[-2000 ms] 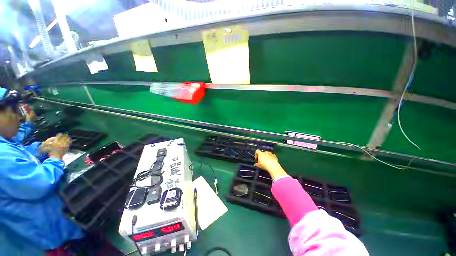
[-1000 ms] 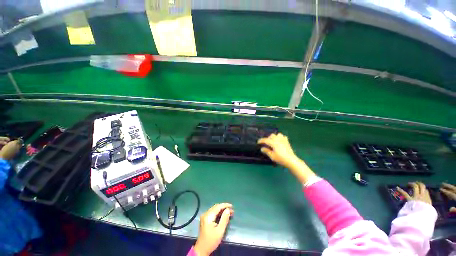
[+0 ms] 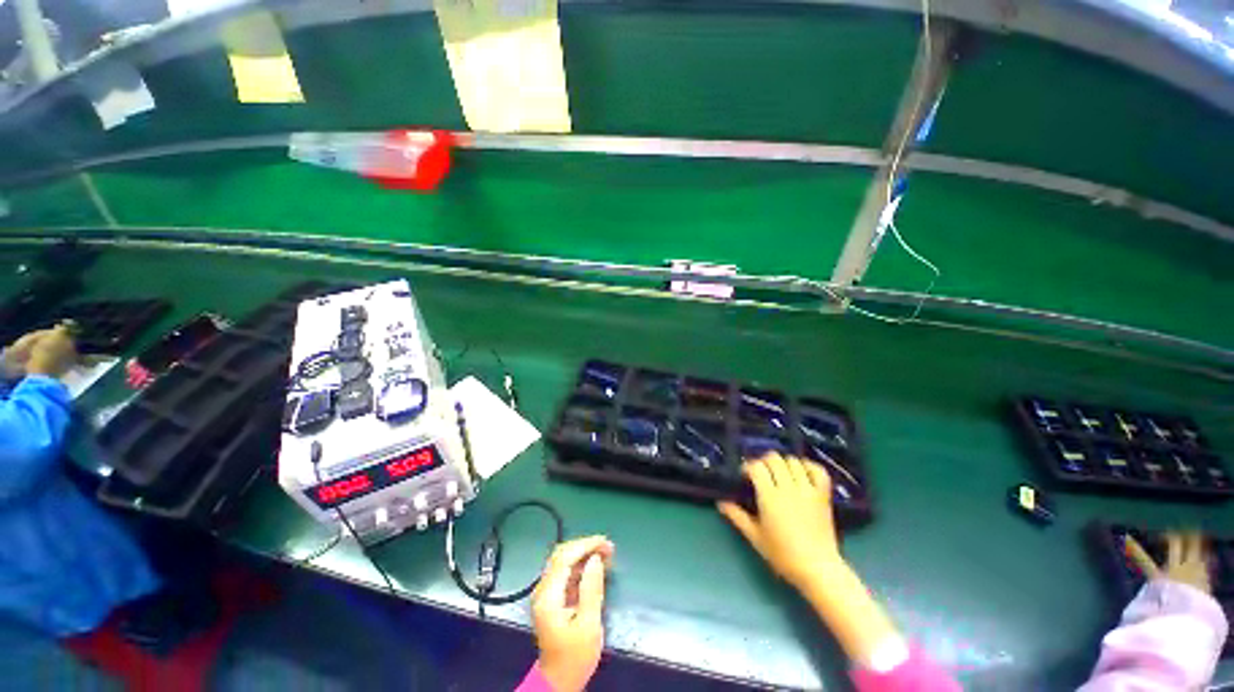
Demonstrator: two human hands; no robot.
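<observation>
A black foam tray (image 3: 575, 469) of smartwatch units lies in front of me, seemingly stacked on another tray. Its pockets hold dark glossy watch units (image 3: 636, 435). My right hand (image 3: 788, 511) is at the tray's front edge, right of the middle, fingers over the rim and thumb at the near side; it covers part of the front row. My left hand (image 3: 571, 606) is in the air near the bench's front edge, left of the tray, with curled fingers and thumb close together. Whether it pinches something small cannot be told.
A DC power supply (image 3: 366, 453) with red readouts stands left, carrying watch units and cables. A black lead (image 3: 489, 561) loops before it; white paper (image 3: 490, 430) lies beside it. Empty trays (image 3: 203, 406) lie farther left. A single watch (image 3: 1031, 503) and neighbour's tray (image 3: 1123, 446) are right. Neighbours sit both sides.
The view has shifted. The upper tray has come nearer and now sits over the lower one, with my right hand at its front edge instead of its right end. My left hand stays near the bench edge.
</observation>
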